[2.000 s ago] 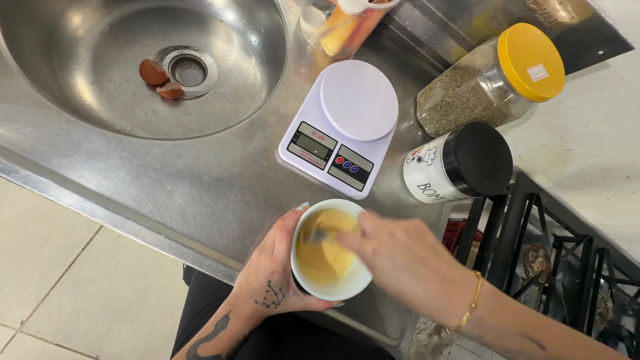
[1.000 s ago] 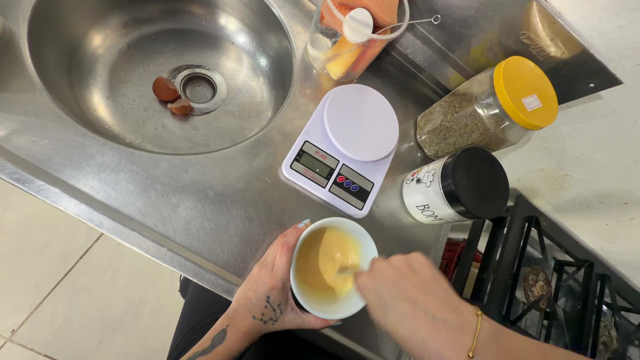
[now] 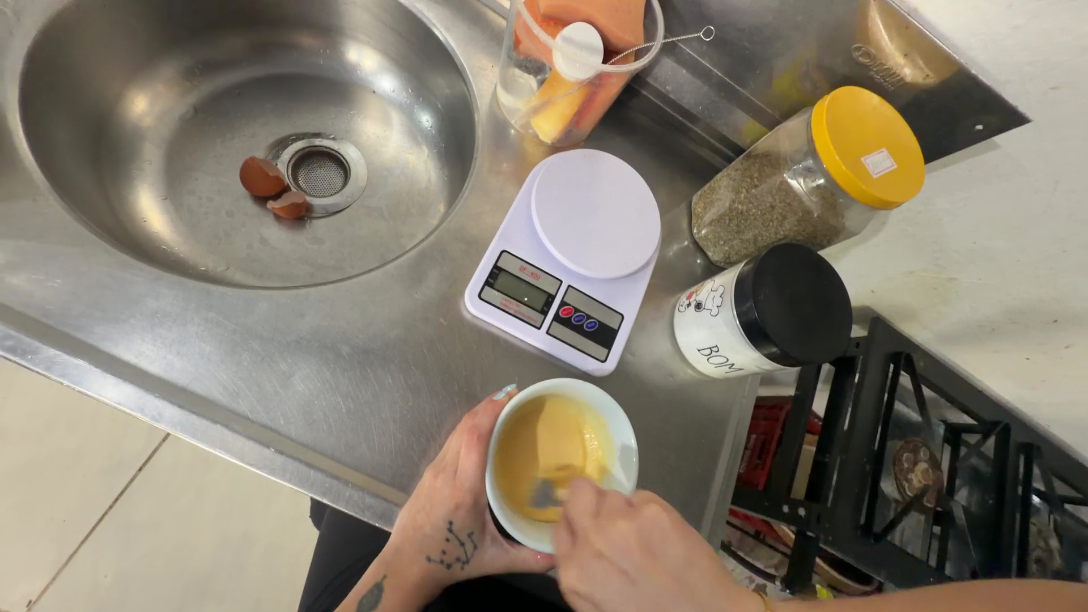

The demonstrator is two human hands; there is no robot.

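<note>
My left hand [image 3: 459, 501] is wrapped around the left side of a white bowl [image 3: 625, 433] at the counter's front edge. Inside is a yellow, beaten-egg-like liquid [image 3: 540, 433]. Over the bowl's lower right rim, my right hand [image 3: 637, 544] grips a utensil whose blurred metal end [image 3: 546, 493] dips into the liquid; its handle is mostly hidden by the fingers. Just beyond the bowl lies a white digital kitchen scale [image 3: 595, 212] with a bare round platform. Broken brown eggshells [image 3: 262, 178] rest beside the drain of the steel sink [image 3: 204, 246].
A clear container [image 3: 518, 93] with sponges and a wire-handled brush stands behind the scale. To the right are a yellow-lidded jar [image 3: 765, 204] of dried herbs and a black-lidded white jar [image 3: 718, 327]. A black gas stove grate [image 3: 850, 459] borders the steel counter [image 3: 340, 365] at lower right.
My right hand has shifted about the bowl, moving the utensil through the liquid. My left hand keeps its hold on the bowl.
</note>
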